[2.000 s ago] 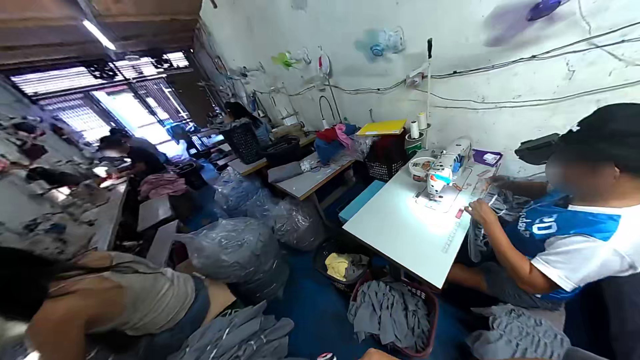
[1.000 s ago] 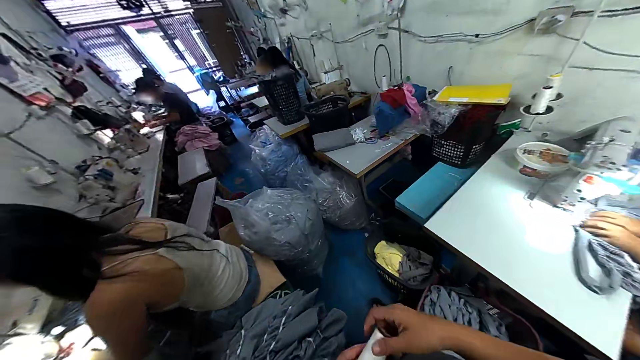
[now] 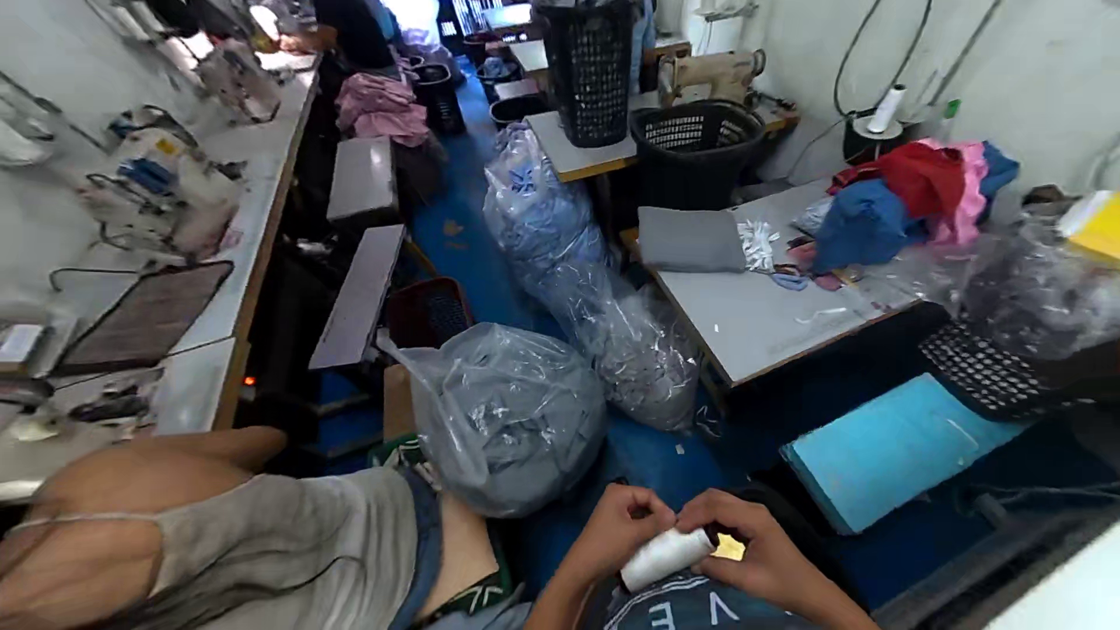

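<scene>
A spool of white thread (image 3: 667, 558) lies low in the view, close to my body, above a dark cloth with pale lettering. My right hand (image 3: 759, 549) grips the spool's right end, where a dark core shows. The thumb and fingertips of my left hand (image 3: 626, 529) are pinched at its upper side; whether they hold a loose thread end cannot be seen. Just beyond my hands stands a clear plastic bag of grey cloth (image 3: 516, 420).
A seated person (image 3: 289, 542) is close on the left, beside a long sewing bench (image 3: 262, 201). A table with folded grey cloth (image 3: 691, 239) stands ahead right. Nearer is a light-blue bench (image 3: 901, 446). Black plastic baskets (image 3: 696, 144) and filled bags line the blue floor.
The view has swung left, and the near sewing machine and the hands at it have left the frame. Both my hands are now in full view at the white spool, which showed only partly before.
</scene>
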